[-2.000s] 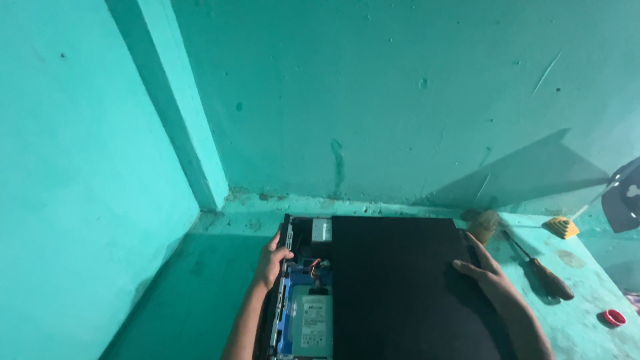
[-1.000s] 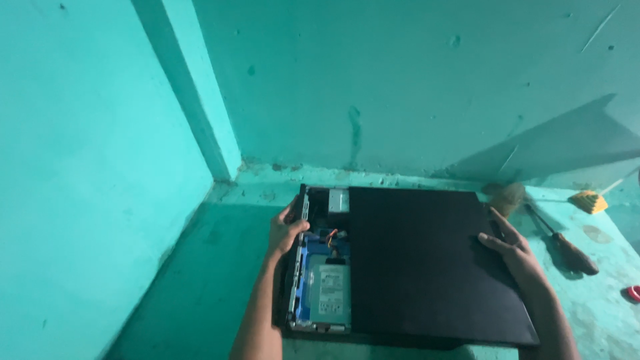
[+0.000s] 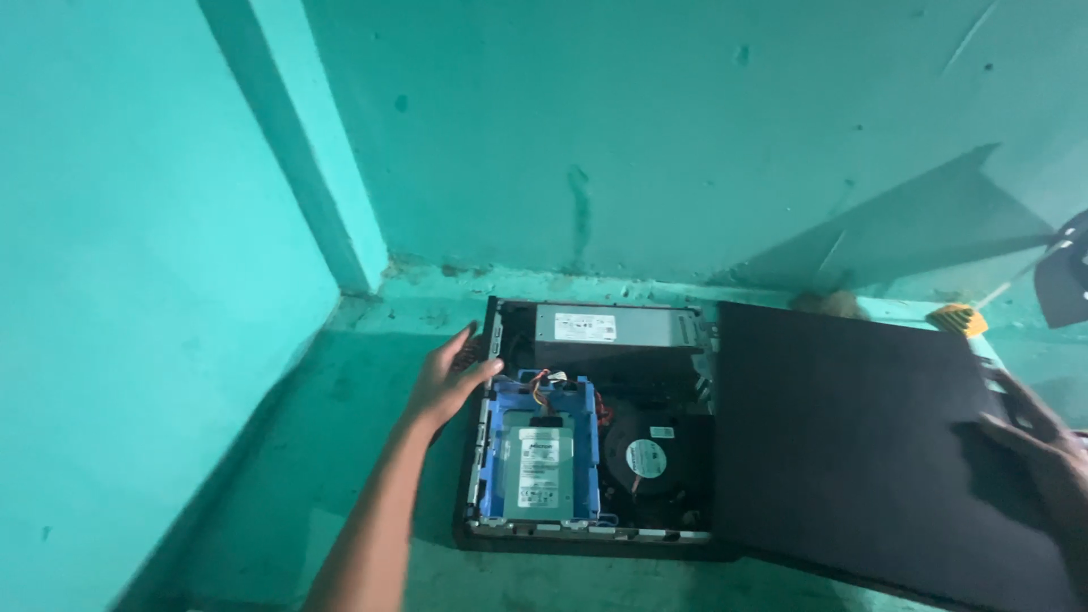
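Observation:
A black desktop computer case (image 3: 595,535) lies flat, its left part uncovered. Inside show a silver power supply (image 3: 616,325), a solid-state drive (image 3: 539,467) in a blue plastic bracket (image 3: 591,450), coloured cables (image 3: 541,391) and a round black fan (image 3: 646,459). My left hand (image 3: 450,374) rests on the left edge of the case, thumb on top and fingers down the outer side. The black side cover (image 3: 850,442) lies to the right, slightly turned, overlapping the case's right end. On its far right edge my right hand (image 3: 1028,433) grips it, thumb on top, fingers partly hidden.
Behind the case runs a turquoise wall (image 3: 595,170), with another wall (image 3: 153,255) at the left. A yellow ribbed object (image 3: 958,320) and a brown object (image 3: 829,303) lie beyond the cover. A dark object (image 3: 1062,272) stands at the right edge.
My right hand has moved the cover to the right, exposing the power supply and fan. My left hand has stayed at the left edge of the case.

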